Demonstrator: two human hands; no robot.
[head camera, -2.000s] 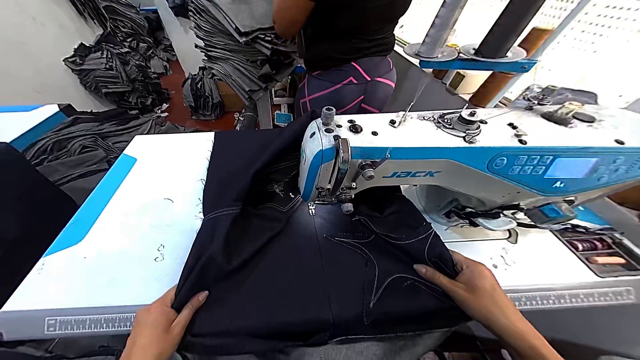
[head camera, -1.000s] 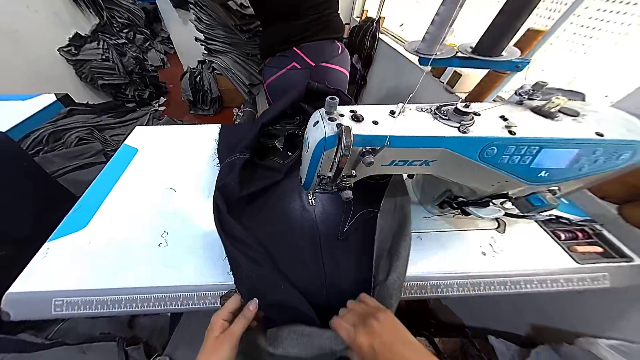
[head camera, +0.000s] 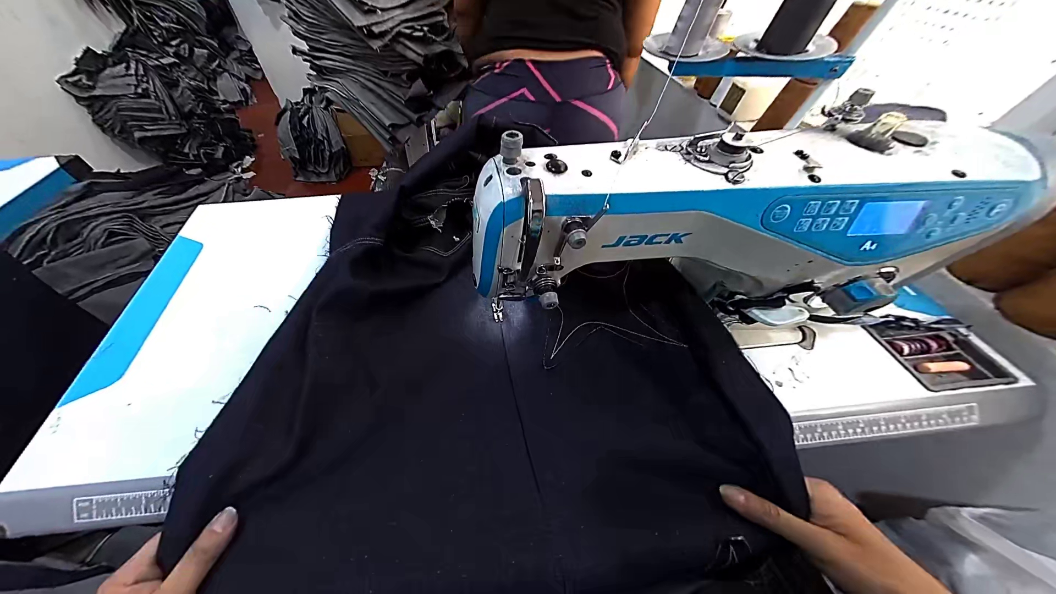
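Observation:
Dark denim fabric (head camera: 429, 429) lies spread over the sewing table (head camera: 223, 272) and hangs past its front edge. My left hand (head camera: 186, 557) grips its lower left edge, thumb on top. My right hand (head camera: 825, 528) pinches the lower right edge the same way, fingers hidden beneath. The presser foot (head camera: 497, 312) of the white and blue Jack sewing machine (head camera: 685, 206) stands over a long seam in the cloth; whether it touches cannot be told. Pale star-like stitching (head camera: 610, 330) and loose thread show right of the foot.
A person (head camera: 549, 82) stands behind the machine. Dark cloth heaps (head camera: 157, 107) lie at the back left. Thread cones (head camera: 792, 29) stand on a rack at the upper right. A small tray (head camera: 945, 359) with bobbins sits at the table's right. A ruler strip (head camera: 887, 425) runs along the front edge.
The fabric, bunched narrower a second ago with grey underside showing, is now spread wide. My hands have moved apart, left hand to the left and right hand to the right.

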